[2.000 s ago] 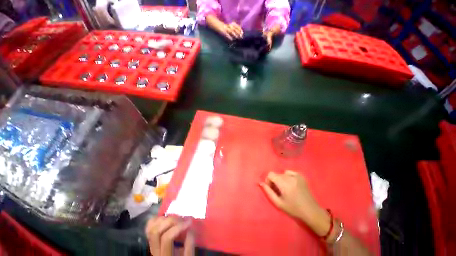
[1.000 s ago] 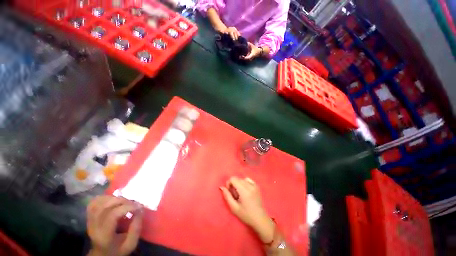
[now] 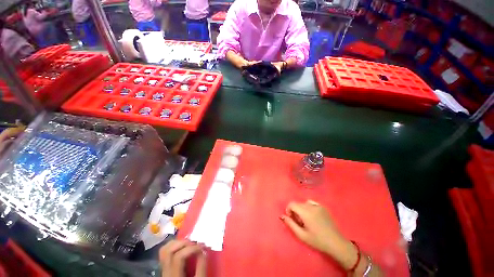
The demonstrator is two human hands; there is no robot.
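A flat red mat (image 3: 260, 216) lies in front of me. Pale round discs (image 3: 229, 161) run down its left side above a glossy white strip (image 3: 212, 219). My left hand (image 3: 183, 259) is at the strip's lower end, fingers bent, cut off by the bottom edge; whether it holds something is unclear. My right hand (image 3: 317, 226) is low over the middle of the mat, fingers curled, thumb near the index finger; its inside is hidden, so I cannot tell if it holds anything. A clear glass bottle (image 3: 310, 169) with a metallic top stands on the far part of the mat.
A red tray with round parts (image 3: 138, 96) is at the far left, stacked red trays (image 3: 374, 81) far right. A plastic-wrapped package (image 3: 81, 178) and stained white wipes (image 3: 170, 208) lie left, a crumpled tissue (image 3: 407, 221) right. A person in pink (image 3: 264, 32) sits opposite.
The view tilted and swung about, then levelled, now showing more of the room beyond. Both hands keep nearly the same places by the mat.
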